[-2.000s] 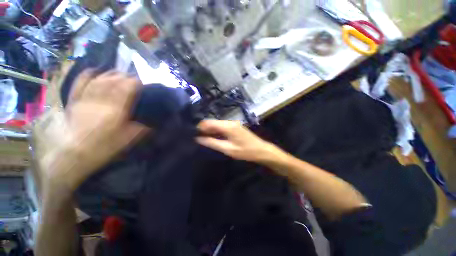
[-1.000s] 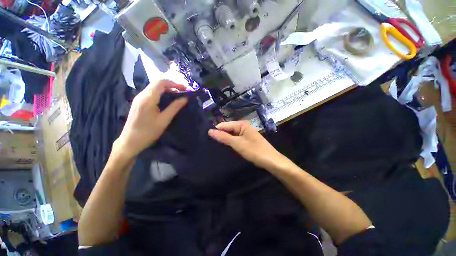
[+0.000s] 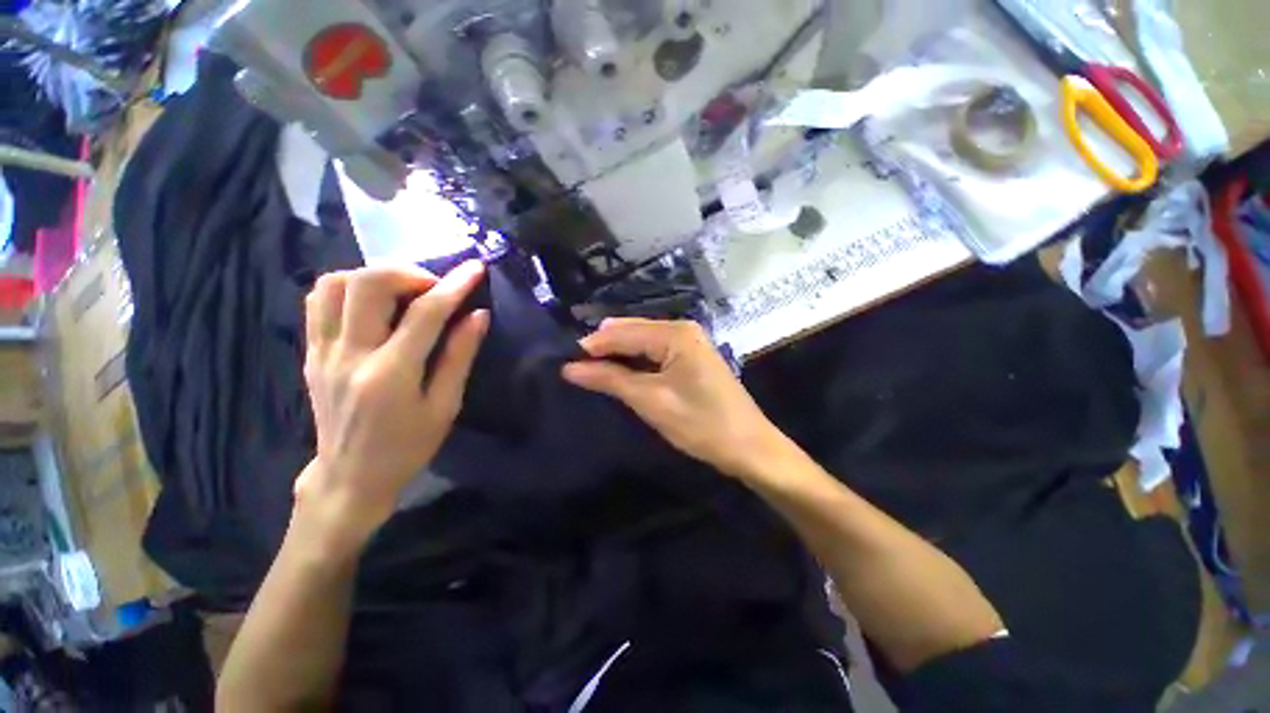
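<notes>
Black cloth [image 3: 522,365] runs from the lit needle area of a pale grey sewing machine [image 3: 641,195] down over my lap. My left hand [image 3: 383,369] holds its edge close to the needle area, thumb and fingers pinching the cloth. My right hand [image 3: 669,383] pinches the cloth's edge between thumb and finger, just in front of the machine bed. The presser foot [image 3: 536,279] is small and partly hidden by the cloth and dark machine parts. More black cloth [image 3: 209,320] is heaped in folds left of the machine.
Scissors with yellow and red handles [image 3: 1107,132] and a brownish tape roll [image 3: 993,128] on clear plastic lie at the upper right. Crumpled white strips [image 3: 1156,376] hang at the right table edge. Dark cloth [image 3: 947,404] lies right of my lap. Brown cardboard [image 3: 105,432] stands at the left.
My left hand has gone from blurred and raised over the cloth to gripping its edge by the needle. My right hand keeps its pinch. The whole view has shifted slightly.
</notes>
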